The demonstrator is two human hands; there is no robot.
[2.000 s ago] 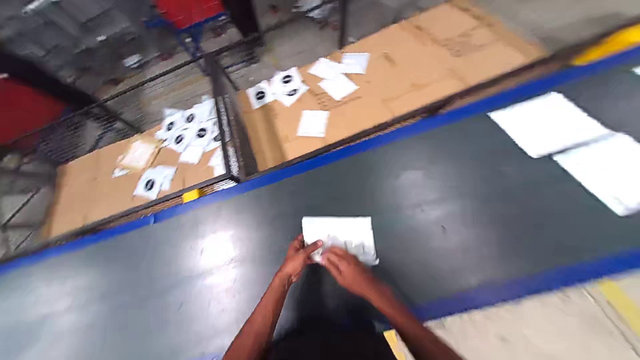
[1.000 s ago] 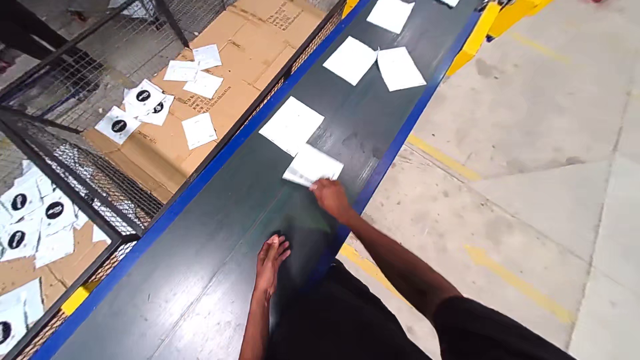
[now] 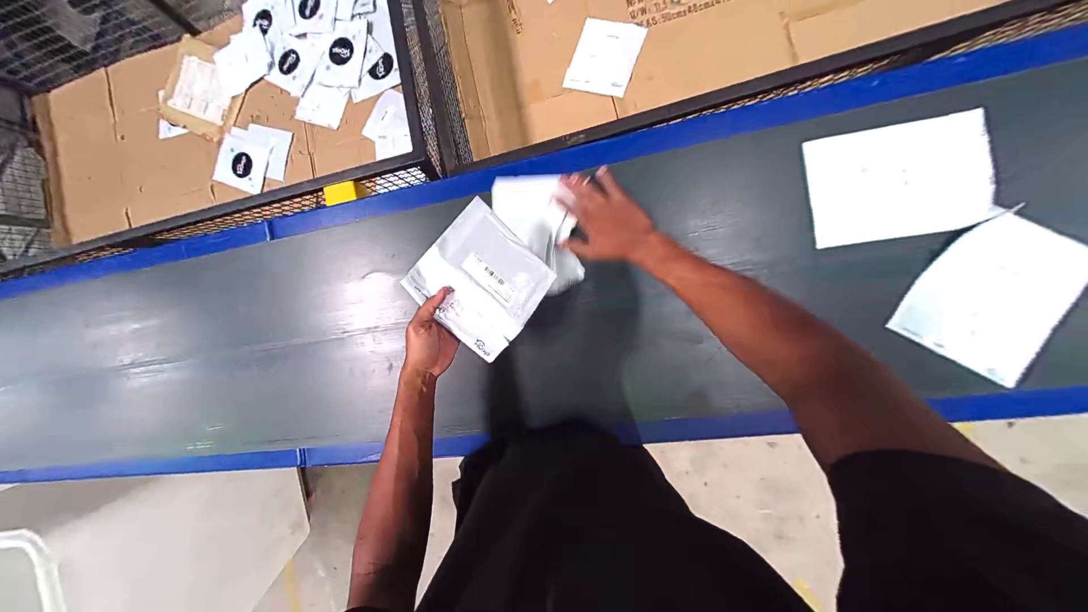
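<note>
My left hand (image 3: 432, 340) grips the lower left edge of a white plastic mailer bag (image 3: 484, 280), thumb on top. A label with a printed code faces up on that bag. Just behind it, a second white mailer (image 3: 531, 208) partly shows, overlapped by the first. My right hand (image 3: 605, 217), blurred and with fingers spread, touches or hovers at the right edge of this second mailer; whether it grips it I cannot tell. Both bags are over the dark conveyor belt (image 3: 255, 357).
Two more white mailers (image 3: 901, 178) lie on the belt at the right. Beyond the blue belt edge (image 3: 680, 136) stand mesh-sided cages lined with cardboard (image 3: 102, 170). The left one holds several white bags (image 3: 319, 59), the right one a white mailer (image 3: 605, 56). A yellow block (image 3: 342, 192) sits at the rim.
The view has swung strongly since one second ago. My left hand, empty then, now holds a mailer. My right hand, which had a mailer at its fingers then, is now spread beside another bag.
</note>
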